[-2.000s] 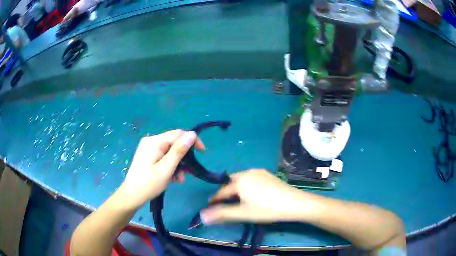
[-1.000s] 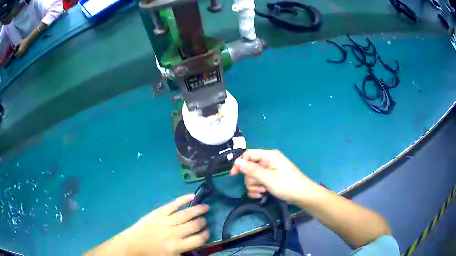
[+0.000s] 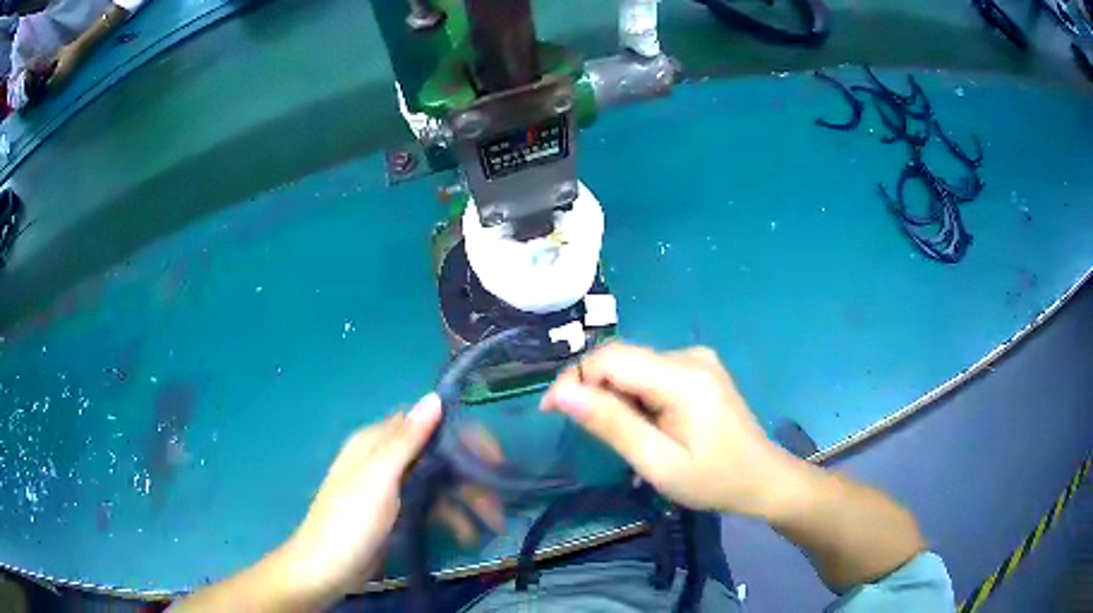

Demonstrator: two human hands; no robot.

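Observation:
A black headband assembly (image 3: 422,527) with a thin C-shaped yoke (image 3: 462,365) is in front of the press, blurred by motion. My left hand (image 3: 372,491) is closed around it where the yoke meets the band. My right hand (image 3: 671,419) has thumb and fingertips pinched at the right side of the yoke opening, on a small dark part, possibly the yoke's end or a wire. More of the black band hangs at the bench edge below my right hand. The green hand press (image 3: 524,156) stands just beyond, its ram over a white padded fixture (image 3: 539,269).
A tangled pile of black yokes (image 3: 929,198) lies on the bench at the right. Black headbands (image 3: 779,18) lie on the darker belt behind. Another person's arm (image 3: 90,54) is at the far left. The bench edge (image 3: 947,389) curves along the near right.
The view first swung right, bringing the press to the middle and the yoke pile into view. My left hand, apart-fingered beside the assembly a second ago, now grips it. My right hand stays near the yoke.

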